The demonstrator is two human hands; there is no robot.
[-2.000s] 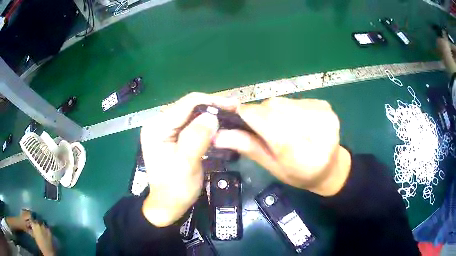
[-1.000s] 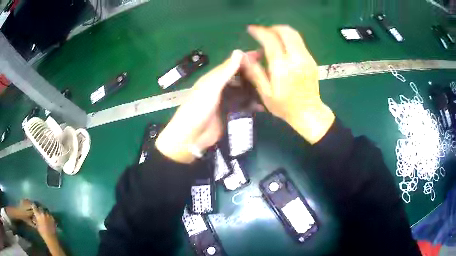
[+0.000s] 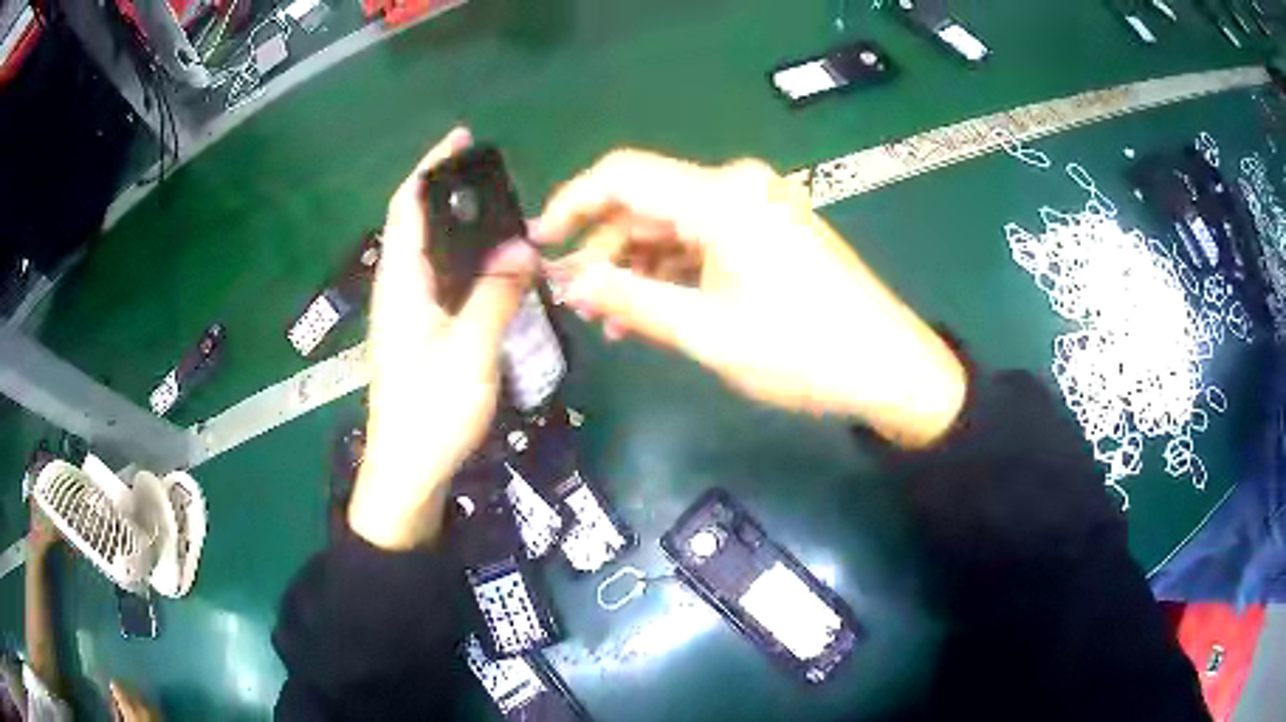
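My left hand holds a black phone housing upright above the bench. Its upper end has a round part, and a pale keypad area shows lower down. My right hand is at the housing's right edge, thumb and fingertips close together. Whether something tiny is pinched there is too blurred to tell. Below my hands lies a loose cluster of black housings with pale keypad boards, some overlapping. A separate housing with a round disc lies to their right, with a single white loop beside it.
A heap of white loops lies at right. A cream fan stands at left by a grey post. Housings lie on the green belt beyond the pale strip. Another person's arm shows at lower left.
The view has shifted. My hands have moved apart, and the housing between them now shows upright in my left hand. My right hand is now at its edge.
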